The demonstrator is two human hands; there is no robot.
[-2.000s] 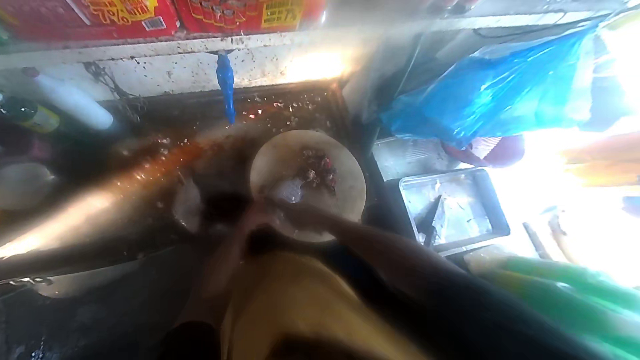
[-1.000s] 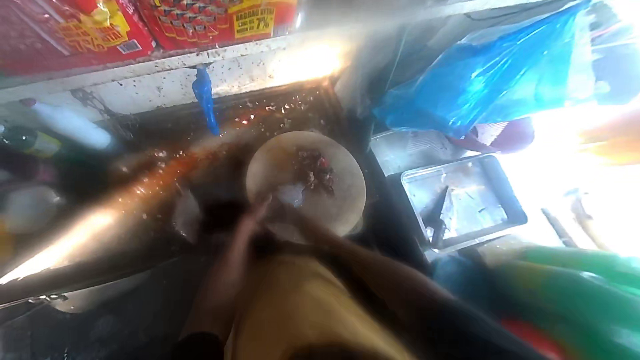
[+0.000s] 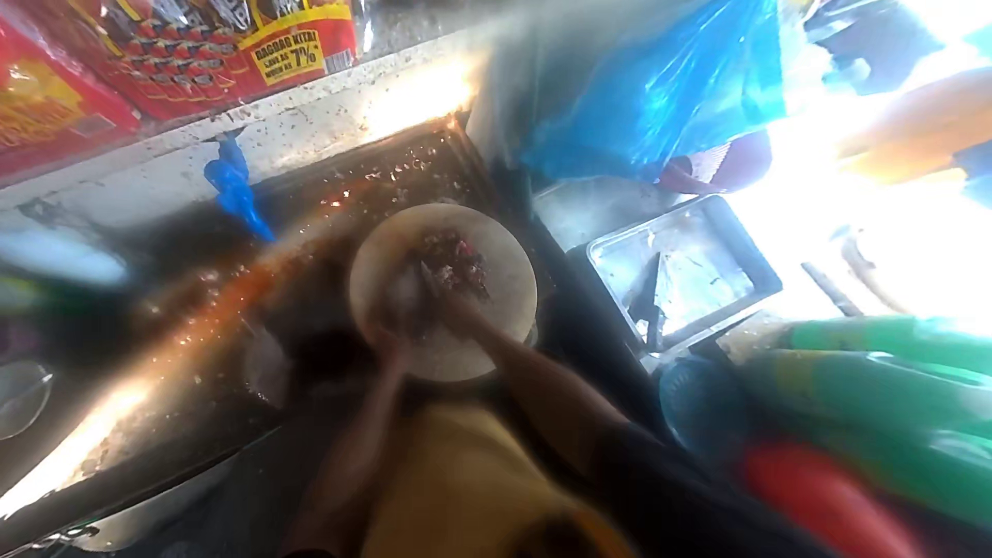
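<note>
A round, pale chopping board (image 3: 496, 310) lies below me at the middle of the view. Dark chopped food, perhaps meat, (image 3: 457, 263) is heaped on its upper part. My right hand (image 3: 449, 306) reaches over the board to the lower edge of this heap; blur hides its fingers and whatever it may hold. At the board's lower left is my left hand (image 3: 391, 341), close to a whitish, blurred thing (image 3: 403, 291) that may be a clear plastic bag. The grip of either hand cannot be made out.
Left of the board stretches a greasy dark metal griddle or counter (image 3: 333, 240), with a knotted blue plastic bag (image 3: 236, 186) behind. A metal tray (image 3: 690, 271) holding a dark-bladed tool (image 3: 651, 298) lies right, below a blue plastic bag (image 3: 659, 93). Green bottles (image 3: 868, 387) are lower right.
My right hand has moved up the board to the chopped food; earlier both hands were together at the board's lower edge. The view has shifted slightly.
</note>
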